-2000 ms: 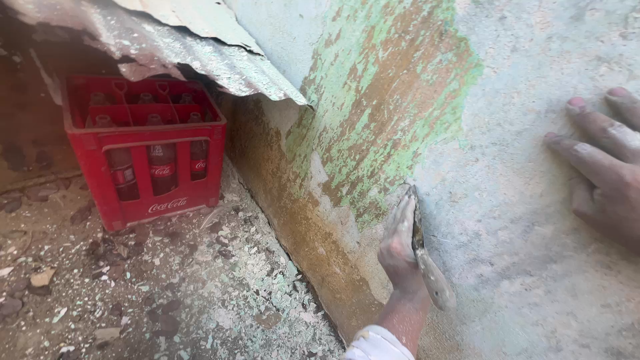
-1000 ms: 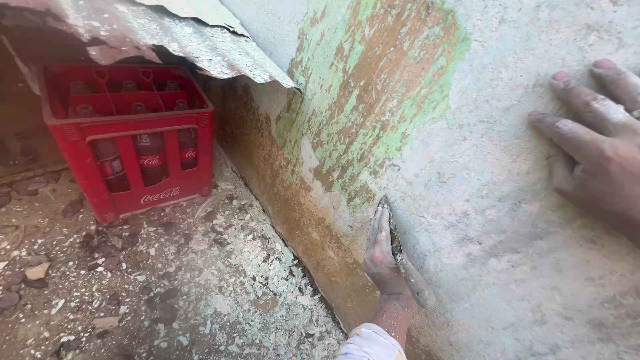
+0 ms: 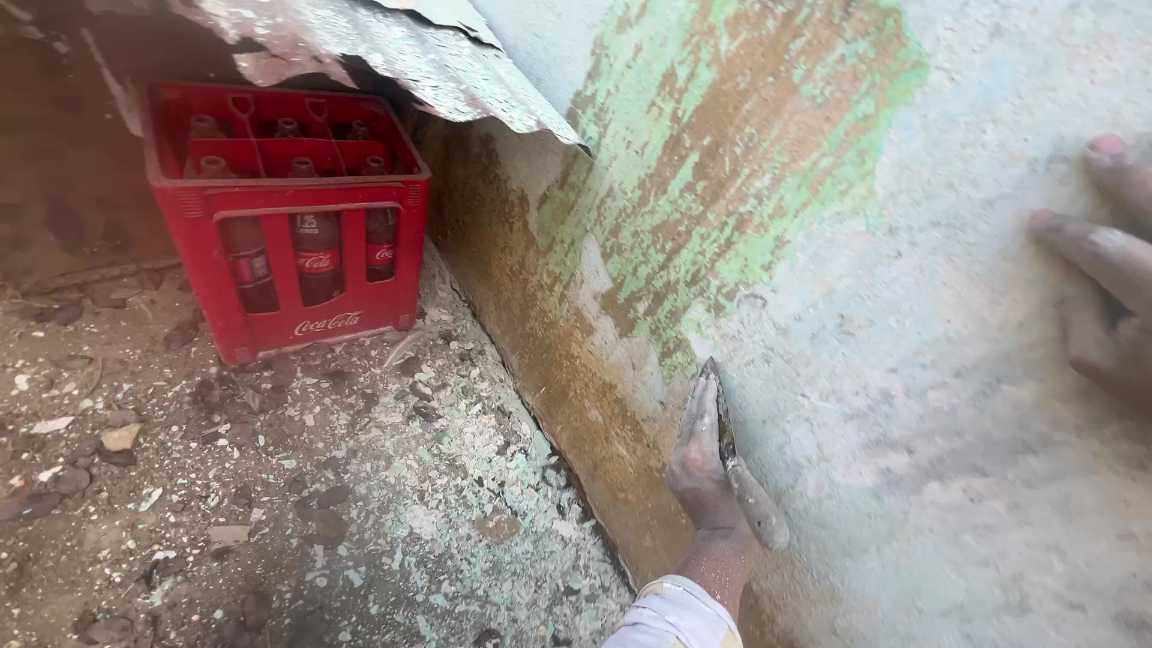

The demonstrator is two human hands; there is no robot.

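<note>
My left hand (image 3: 705,454) is closed around a scraper (image 3: 759,504) with a thin dark blade and a pale, dusty handle. Its fingers lie along the blade, whose tip meets the painted wall (image 3: 936,378) just below a patch of exposed green paint and brown plaster (image 3: 720,153). Pale dust covers the fingers. At the right edge, my right hand (image 3: 1107,261) is spread at the wall with nothing in it; part of it is outside the view, and the picture does not settle whether the palm touches the surface.
Glass bottles stand in a red plastic Coca-Cola crate (image 3: 306,193) on the ground at the left. Above it juts a corrugated metal sheet (image 3: 432,58) with a ragged edge. Paint flakes (image 3: 468,504) and dry leaves litter the ground along the wall's brown base (image 3: 576,396).
Across the frames, my left hand and the scraper have moved slightly down and left relative to the green patch. My right hand now shows less, being nearer the view's right edge.
</note>
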